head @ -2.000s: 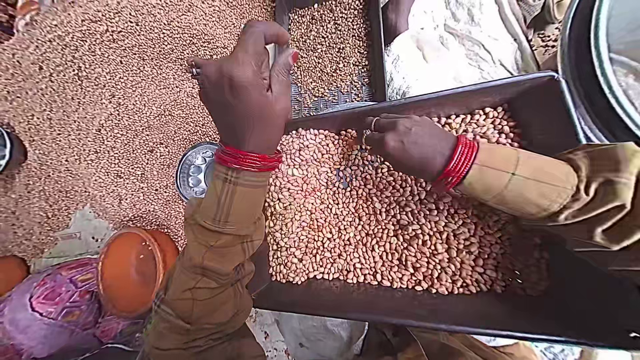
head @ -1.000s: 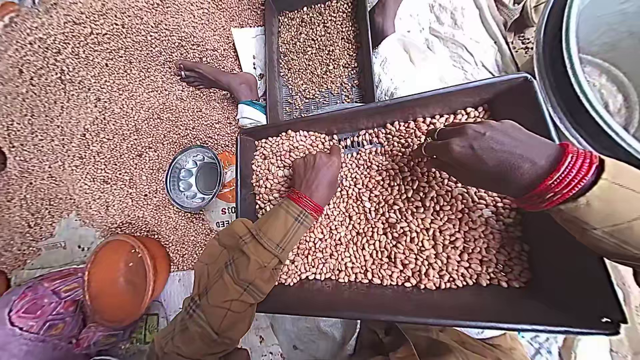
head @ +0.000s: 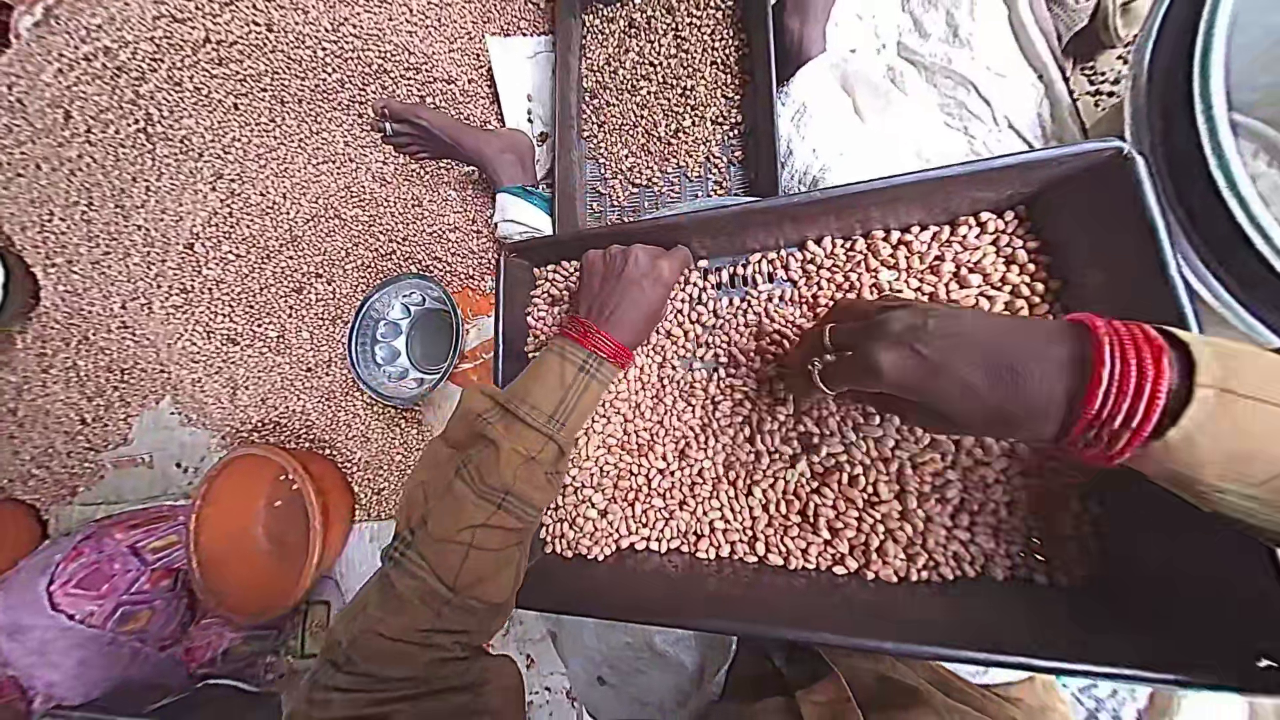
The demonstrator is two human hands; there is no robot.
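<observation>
A dark metal tray (head: 840,610) with a slotted bottom lies in front of me, covered with a layer of reddish-brown peanuts (head: 740,480). My left hand (head: 632,290), with thin red bangles, is curled at the tray's far left part, over the peanuts; whether its fingers hold anything is hidden. My right hand (head: 900,365), wearing rings and thick red bangles, reaches in from the right with bent fingertips down at the peanuts near the tray's middle. Its grip cannot be made out. Some slots (head: 740,278) show between the two hands.
Loose peanuts (head: 200,200) spread over the floor at left, with a metal bowl (head: 405,340) and an orange bowl (head: 255,535) beside them. Another person's foot (head: 450,140) rests there. A second slotted tray (head: 567,120) stands beyond mine. A large round metal vessel (head: 1165,150) is at right.
Two seconds ago my left hand was raised above the tray's far edge; now it is down at the peanuts. My right hand has moved left and nearer to me since one second ago.
</observation>
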